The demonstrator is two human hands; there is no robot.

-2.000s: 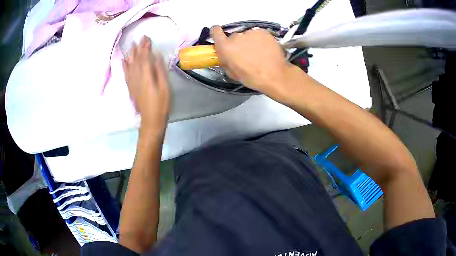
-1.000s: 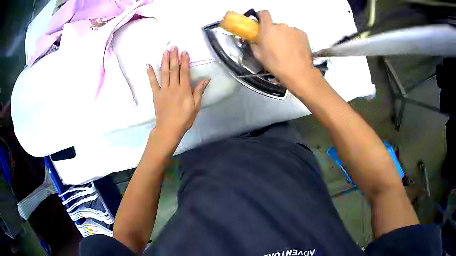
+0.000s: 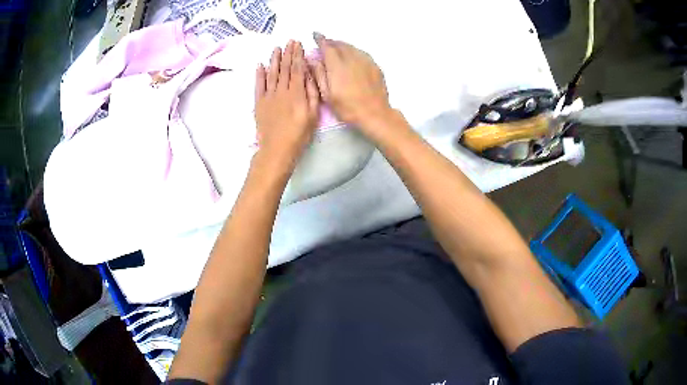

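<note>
A pink garment lies over the padded board, its pale part washed out under the light. My left hand lies flat on its pink cloth near the board's rounded end. My right hand is beside it, touching or nearly touching it, fingers bent on the cloth; whether it pinches the cloth is hidden. The steam iron with its wooden handle stands at the right of the white-covered table, out of my hands.
A whitish hose runs right from the iron. A checked grey-and-white pile and a tan bar are behind the board. A blue plastic stool is at lower right, white hangers at lower left.
My right hand has let go of the iron, now parked at the right, and has moved left onto the cloth. My left hand has moved up and slightly right. The view has shifted.
</note>
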